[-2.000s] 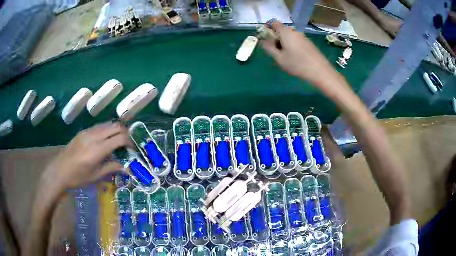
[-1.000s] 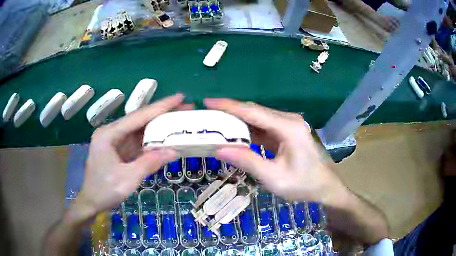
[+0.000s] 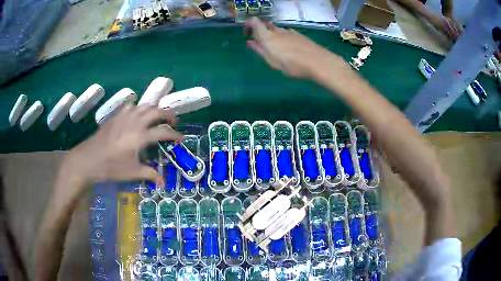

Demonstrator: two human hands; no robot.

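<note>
My left hand [image 3: 112, 144] is blurred, with fingers spread, above the left end of the tray units. Its fingers are beside the upper end of a tilted half-assembled unit [image 3: 185, 160], blue and green inside; contact is unclear. My right hand [image 3: 288, 50] reaches over the far side of the belt, fingertips near its far edge; I cannot tell whether it holds anything. An assembled housing [image 3: 187, 100] lies on the green belt at the right end of the white row. Upright half-assembled units [image 3: 263, 156] stand side by side in front of me.
Several pale inserts and brackets [image 3: 272, 213] lie on the clear-covered lower units. The green conveyor belt [image 3: 230, 82] crosses the view. Small beige parts [image 3: 360, 56] lie on its far side. A pale metal post [image 3: 453, 71] slants at right. Another person's hand [image 3: 450, 26] shows at top right.
The assembled housing, held in both hands before, now lies on the belt. My hands have parted, left to the units, right across the belt. The cream cover on the far belt no longer shows.
</note>
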